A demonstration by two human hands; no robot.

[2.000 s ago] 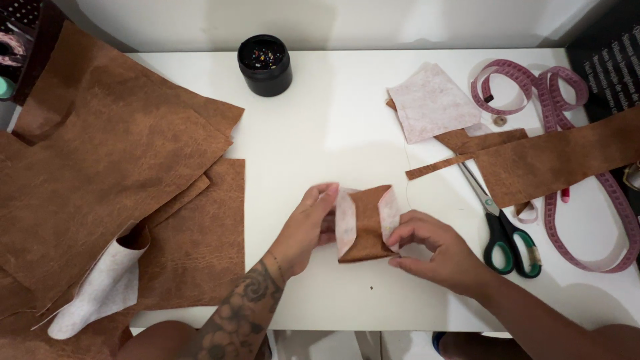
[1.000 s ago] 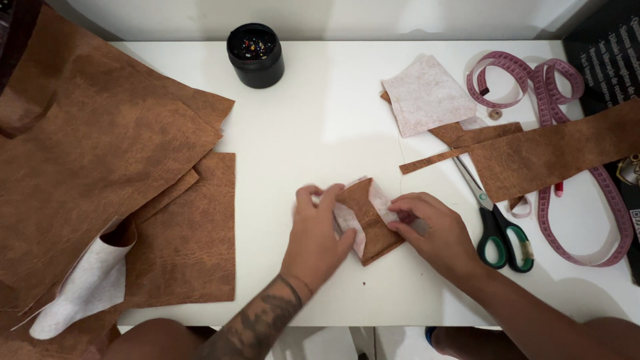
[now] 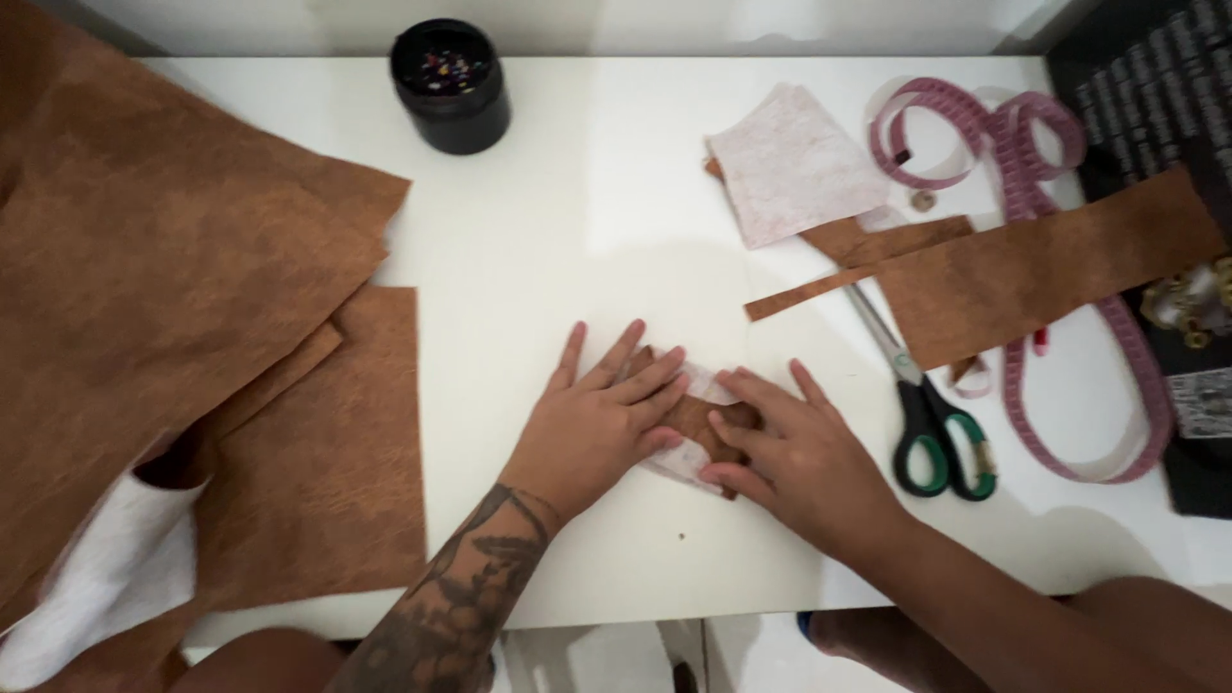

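Note:
A small folded piece of brown leather-like material (image 3: 707, 430) with pale backing showing along two sides lies on the white table, partly hidden by both hands. My left hand (image 3: 606, 419) rests over its left part, palm down and fingers spread. On its right part, my right hand (image 3: 794, 443) presses with fingertips and thumb, fingers apart. Neither hand is closed around the piece. Scissors (image 3: 919, 404) with black and green handles lie to the right of my right hand, their blades partly under a brown strip (image 3: 1039, 274).
Large brown sheets (image 3: 173, 221) cover the table's left side. A black jar (image 3: 450, 87) of small colourful bits stands at the back. A pale-backed scrap (image 3: 794, 164), a pink measuring tape (image 3: 1025, 164) and a dark printed item (image 3: 1155, 106) lie at right.
Earlier both hands held the folded piece by its edges. Now it is turned, and my hands lie over it with fingers spread.

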